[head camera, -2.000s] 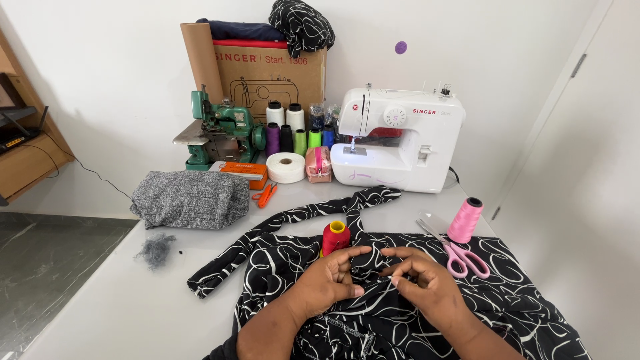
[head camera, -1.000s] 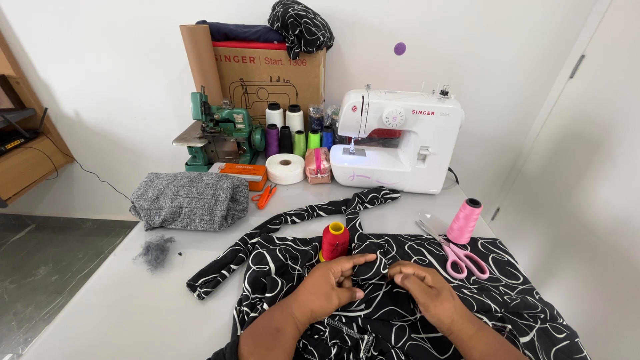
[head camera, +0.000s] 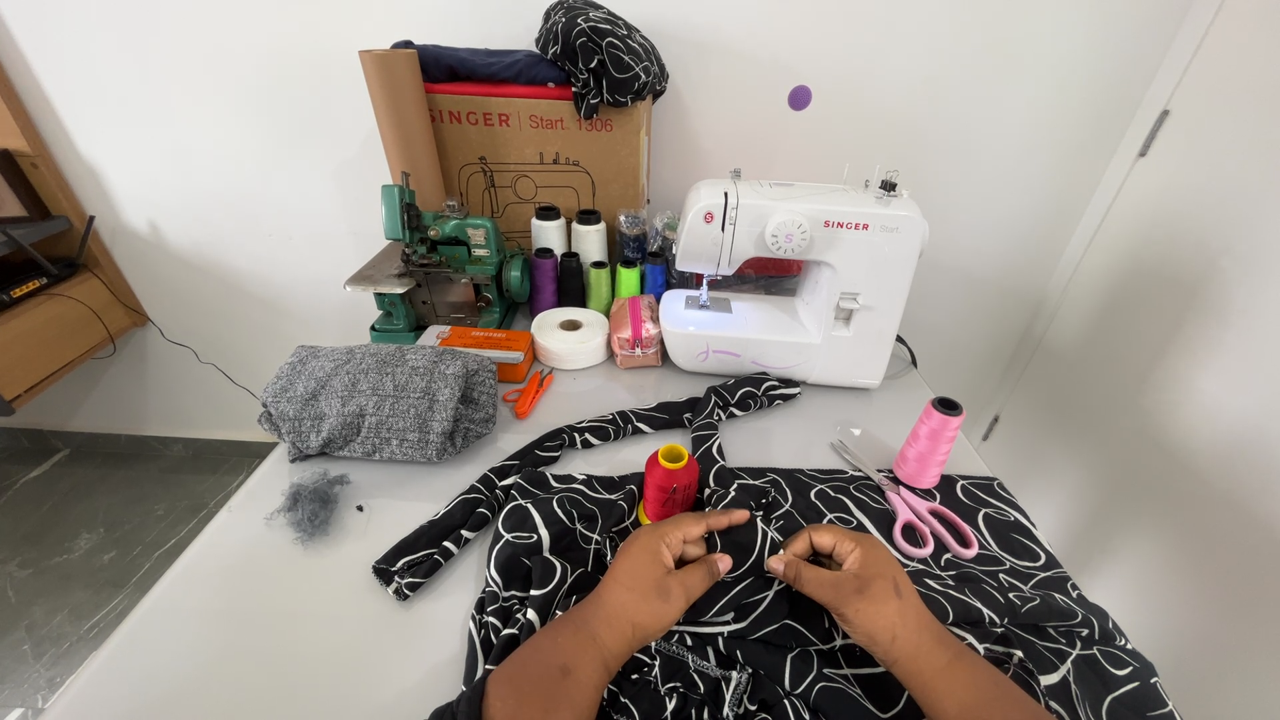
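Black fabric with white curved lines (head camera: 560, 520) spreads over the near part of the table, with a long narrow strip of it reaching back. My left hand (head camera: 670, 565) holds a fold of this fabric between thumb and fingers. Just to the right, my right hand (head camera: 835, 570) has thumb and index finger pinched together at the fabric; something tiny and pale shows at the fingertips, too small to name. A red thread cone (head camera: 670, 487) stands behind my left hand. Pink-handled scissors (head camera: 915, 520) lie on the fabric right of my right hand, beside a pink thread cone (head camera: 929, 443).
A white Singer sewing machine (head camera: 800, 270) stands at the back, its lamp lit. Left of it are thread cones (head camera: 598, 288), a white tape roll (head camera: 570, 338), a green overlock machine (head camera: 455, 265) and orange thread snips (head camera: 530, 393). Grey knit cloth (head camera: 380, 403) lies at the left.
My right hand has moved slightly away from the left one since the earliest frame. My left hand stays at nearly the same spot on the fabric.
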